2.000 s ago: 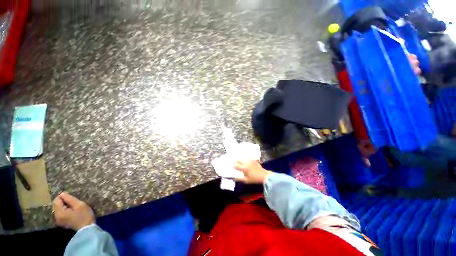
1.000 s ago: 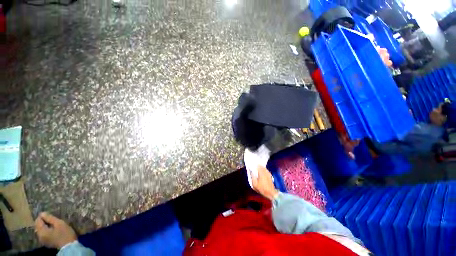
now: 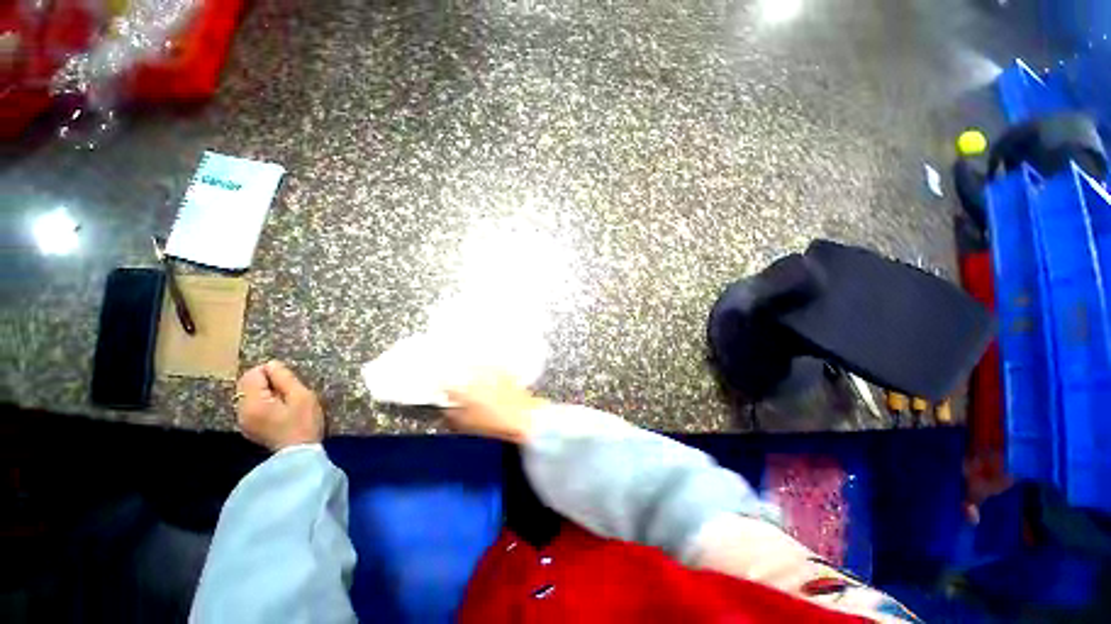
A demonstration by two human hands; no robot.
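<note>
A white rag (image 3: 414,371) lies on the speckled worktable (image 3: 585,159) near its front edge, partly washed out by glare. My right hand (image 3: 490,406) is on the rag's right end and holds it, somewhat blurred. My left hand (image 3: 280,406) is a closed fist resting at the table's front edge, left of the rag, with nothing visible in it. It lies just right of the tan paper slip (image 3: 207,341).
Left: a notepad (image 3: 227,210), pen (image 3: 180,302), black phone (image 3: 127,338) and red tray (image 3: 195,55) with clear plastic. Right: a black fan-like object (image 3: 889,317), wooden handles (image 3: 922,407) and blue crates (image 3: 1027,329). Below the edge, a crate holds pink parts (image 3: 807,512).
The view has swung left. My right hand and the rag have moved from beside the black object to the left, nearer my left hand. My left hand stays a fist at the edge.
</note>
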